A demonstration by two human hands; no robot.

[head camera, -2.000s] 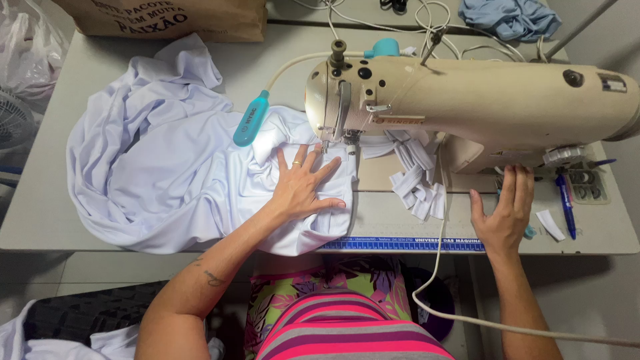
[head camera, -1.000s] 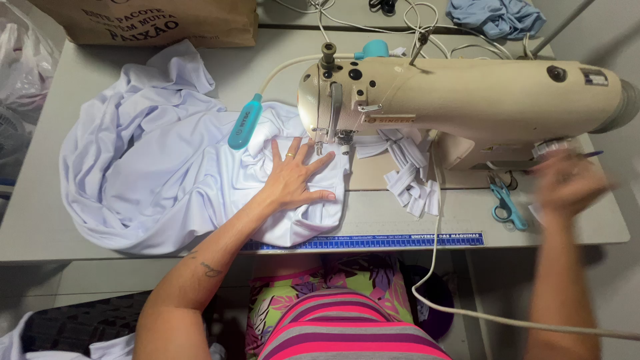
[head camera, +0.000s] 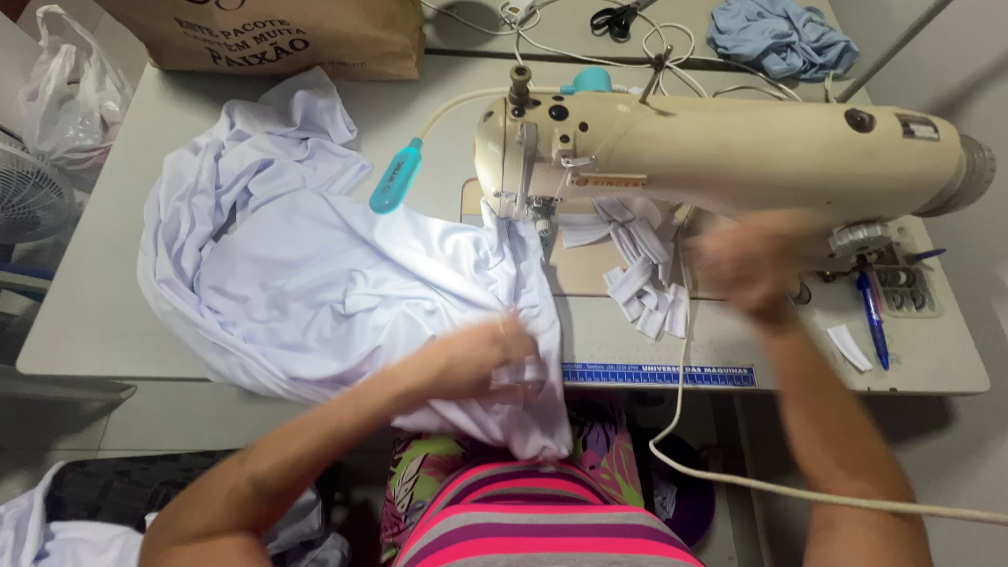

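Observation:
White fabric lies in folds over the left of the table, one edge under the needle area of a beige Singer sewing machine and its front part hanging over the table's edge. My left hand, blurred, is at the fabric's right part near the front edge; whether its fingers grip cloth is unclear. My right hand is strongly blurred in front of the machine's arm, right of a pile of short white fabric strips; what it holds cannot be told. A turquoise lamp on a flexible neck hangs over the fabric.
A blue ruler strip runs along the front edge. At right are a blue pen, a loose white strip and a bobbin case. A paper bag, black-handled scissors and blue cloth lie behind. A cable crosses the front.
My left hand has moved toward the front edge, and the fabric there now hangs lower. My right hand has moved left from beside the handwheel. Turquoise thread snips seen at right earlier no longer show there.

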